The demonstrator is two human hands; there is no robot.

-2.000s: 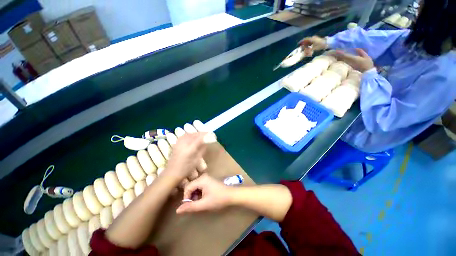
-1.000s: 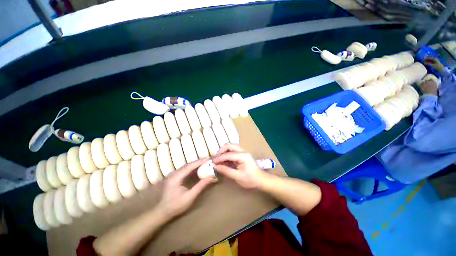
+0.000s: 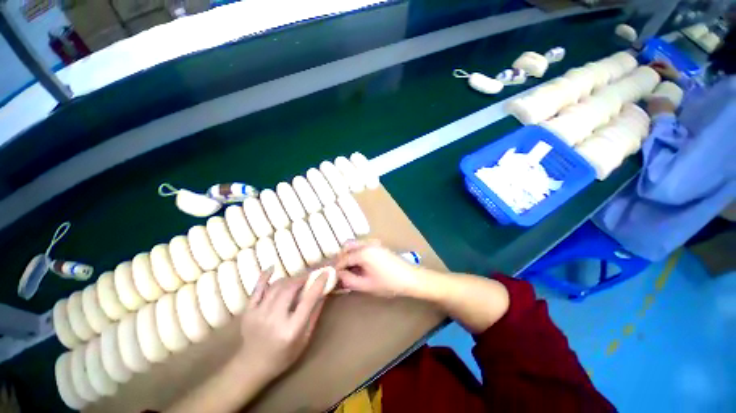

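A small cream oval piece (image 3: 320, 280) is held between my two hands above the brown cardboard sheet (image 3: 395, 323). My left hand (image 3: 281, 316) grips its left side with thumb and fingers. My right hand (image 3: 370, 270) pinches its right end; the fingertips partly hide what they hold there. Two long rows of cream oval pieces (image 3: 187, 301) stand on edge beyond and left of my hands. A printed tag (image 3: 411, 258) with a blue end lies by my right wrist, mostly hidden.
A blue basket (image 3: 529, 137) of white slips (image 3: 516, 179) stands right on the green belt (image 3: 323, 105). Corded pieces with tags lie beyond the rows (image 3: 196, 202) and at far left (image 3: 34, 274). A neighbour in blue sits at right beside stacked cream rows (image 3: 593, 105).
My hands went from apart, the left over the rows, to together around one oval piece in front of the rows. The neighbour's hands moved away from a corded piece. The camera view shifted.
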